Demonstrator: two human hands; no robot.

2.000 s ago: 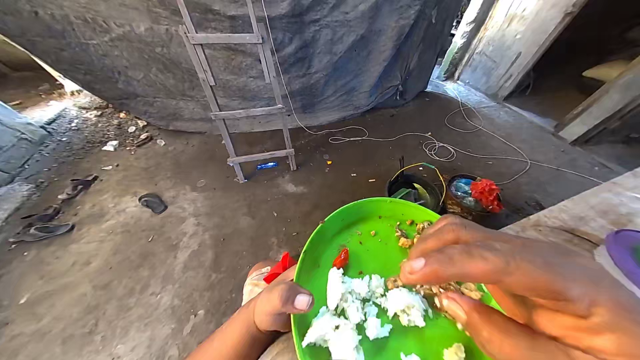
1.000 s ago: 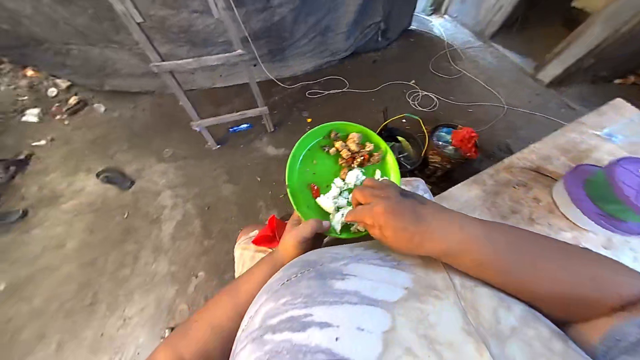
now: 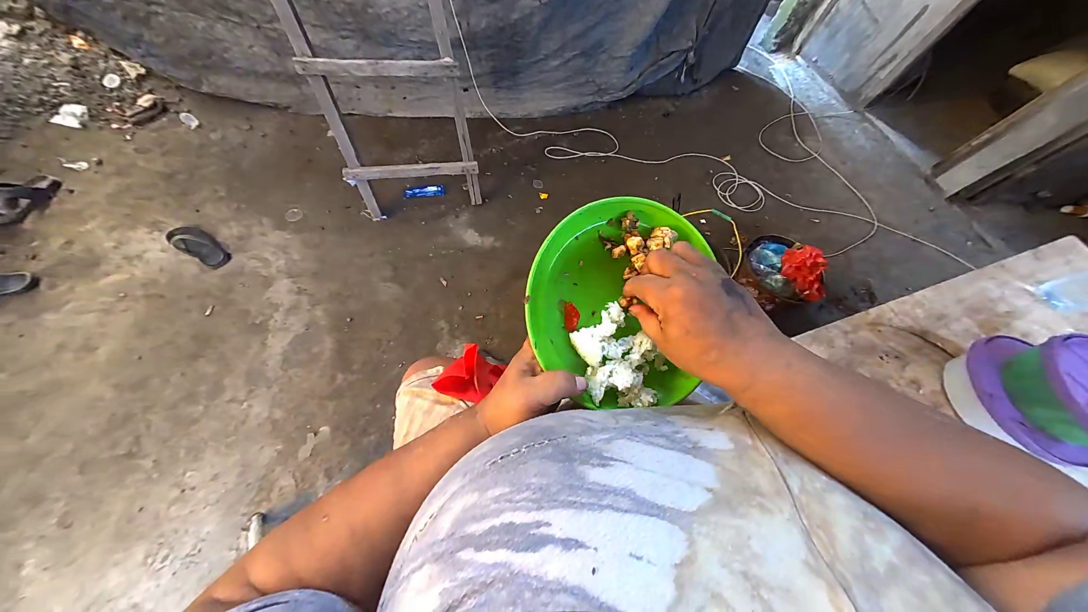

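A green plastic plate point(image 3: 557, 263) is held tilted at its near left rim by my left hand point(image 3: 531, 391), thumb over the edge. White rice point(image 3: 616, 361) lies on its near part, and browned chunks of food point(image 3: 637, 242) lie on the far part. A small red piece of food point(image 3: 571, 316) rests left of the rice. My right hand point(image 3: 693, 310) reaches into the plate from the right, its fingertips on the brown chunks; whether they grip any is hidden. A red cloth point(image 3: 469, 374) is beside my left hand, over my leg.
A wooden ladder point(image 3: 387, 170) stands before a dark tarpaulin point(image 3: 544, 59). A thin cord point(image 3: 671, 159) trails across the floor. A container with a red bag point(image 3: 803, 270) sits beyond the plate. At right, a purple-lidded tub point(image 3: 986, 374) rests on a worn tabletop point(image 3: 884, 336). Sandals point(image 3: 198, 246) lie at left.
My right hand has moved from the rice to the brown chunks at the far part of the plate. My left hand still holds the plate.
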